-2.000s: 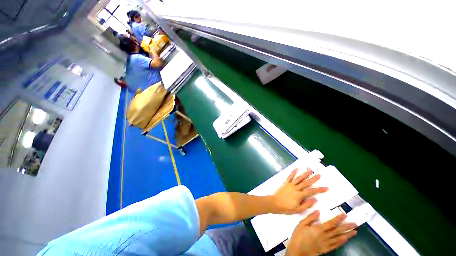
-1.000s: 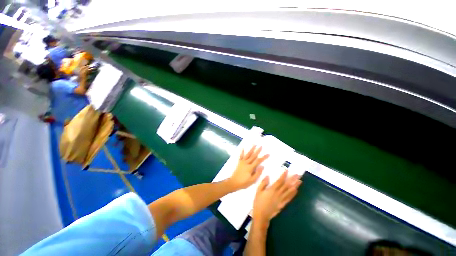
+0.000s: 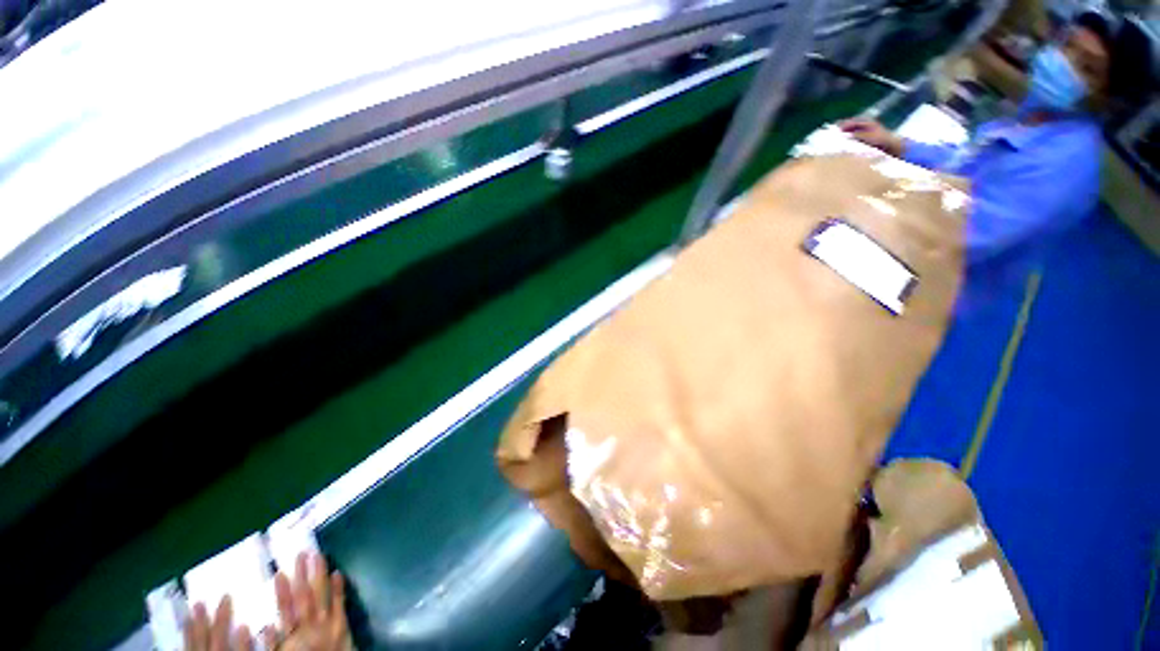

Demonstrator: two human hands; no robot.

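Note:
White die-cut paperboard pieces [image 3: 235, 575] with notched ends lie on the green bench ledge at the bottom left. My left hand [image 3: 216, 631] lies on them, with only its fingers showing at the frame's lower edge. My right hand [image 3: 309, 610] is beside it, flat on the paperboard's right part, fingers spread. Neither hand grips anything that I can see. The palms and the near part of the paperboard are mostly cut off by the frame's edge.
A large kraft-paper-covered package [image 3: 751, 369] with shiny tape and a white label lies across the bench on the right. A brown open carton [image 3: 918, 490] with white pieces stands below it. A masked person [image 3: 1037, 165] is behind the package. The recessed green belt [image 3: 369, 369] runs alongside.
The view has swung to the right, bringing the kraft package and masked person into sight. My hands and the white paperboard now show only at the bottom left. The hands remain on the paperboard.

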